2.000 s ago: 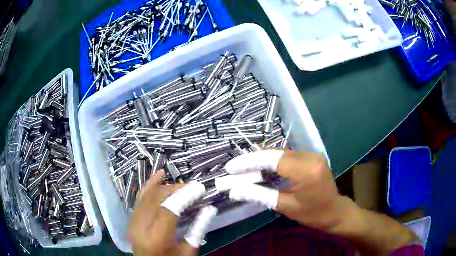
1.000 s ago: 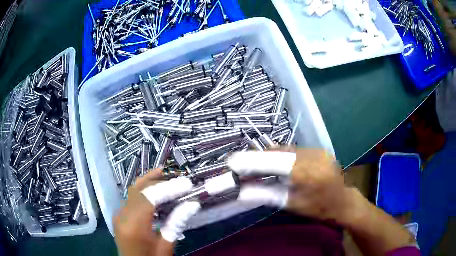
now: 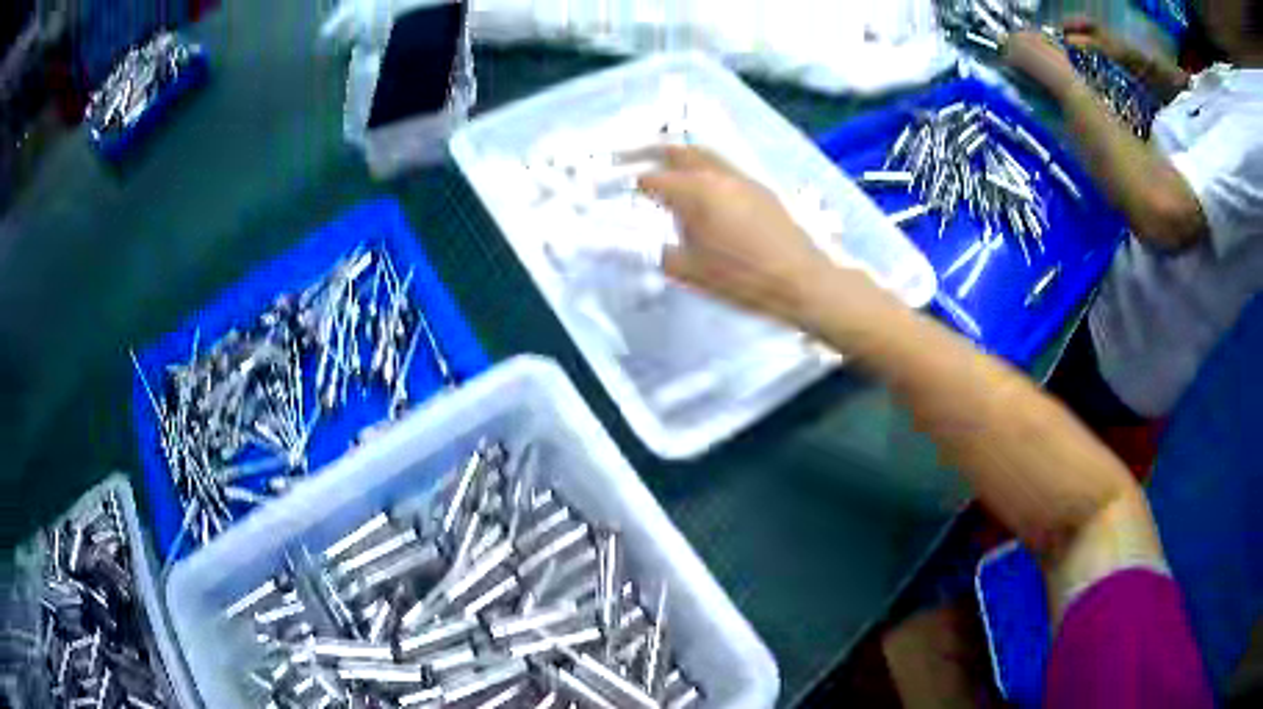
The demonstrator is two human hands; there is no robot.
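Note:
My right hand (image 3: 734, 236) reaches over the white parts tray (image 3: 665, 423). Its fingertips are at the small white plastic parts (image 3: 575, 208) and are blurred against them, so I cannot tell if it holds one. My left hand is out of the picture. The central tub (image 3: 554, 395) at the bottom holds many silver cylinders (image 3: 485, 596), some with thin rods. The blue tray (image 3: 443, 326) behind it holds thin rods with dark fittings (image 3: 249, 402).
The left tray (image 3: 153, 609) of metal tubes is cut off at lower left. A small basket (image 3: 402, 146) holds a dark phone-like object (image 3: 418, 63). White material (image 3: 776, 35) lies behind. A neighbour's blue tray (image 3: 1080, 263) and another person's arm (image 3: 1108, 153) are at right.
The view has shifted towards the back right. My right hand has left the tub and moved out over the white parts tray. My left hand has gone out of view.

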